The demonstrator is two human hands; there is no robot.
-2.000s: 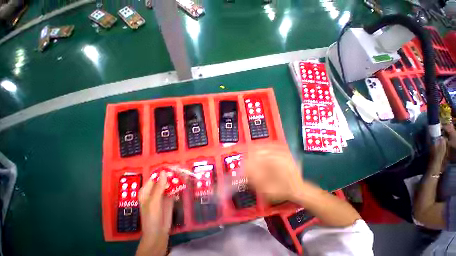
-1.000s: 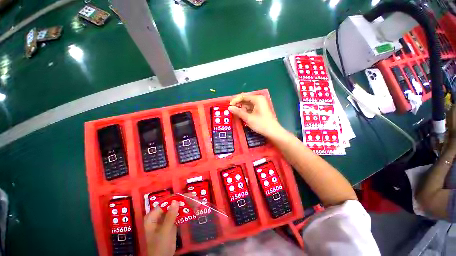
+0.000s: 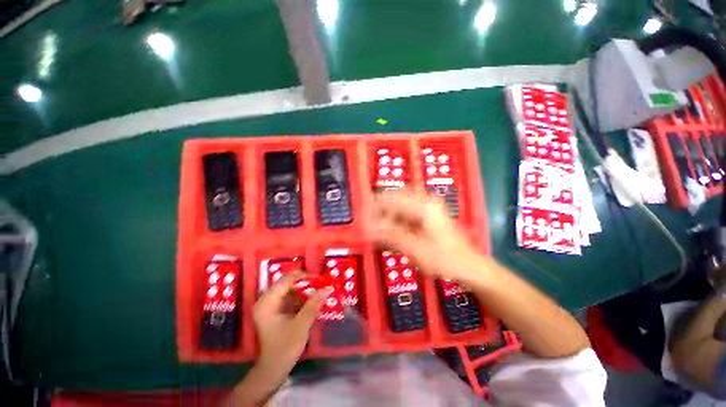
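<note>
An orange-red foam tray (image 3: 191, 242) holds keypad phones in two rows of five. Three far-row phones at the left, such as the keypad phone (image 3: 223, 191), have dark screens. The two far-row phones at the right and the near-row phones show red screen films (image 3: 399, 272). My left hand (image 3: 285, 318) pinches a red-and-clear film sheet (image 3: 317, 284) over the near row. My right hand (image 3: 418, 226) is blurred above the right part of the tray; its fingertips are not clear.
A stack of red-and-white film sheets (image 3: 548, 167) lies right of the tray. Beyond are a grey-white machine (image 3: 637, 87), a white smartphone (image 3: 646, 163) and another red phone tray (image 3: 677, 179). A metal post (image 3: 306, 60) and pale rail (image 3: 199, 110) stand behind. Another person's arm (image 3: 700, 342) is at the right.
My right hand has come back from the far row towards the middle of the tray. The fourth far-row phone's red film is uncovered by the hand. My left hand still pinches the film sheet.
</note>
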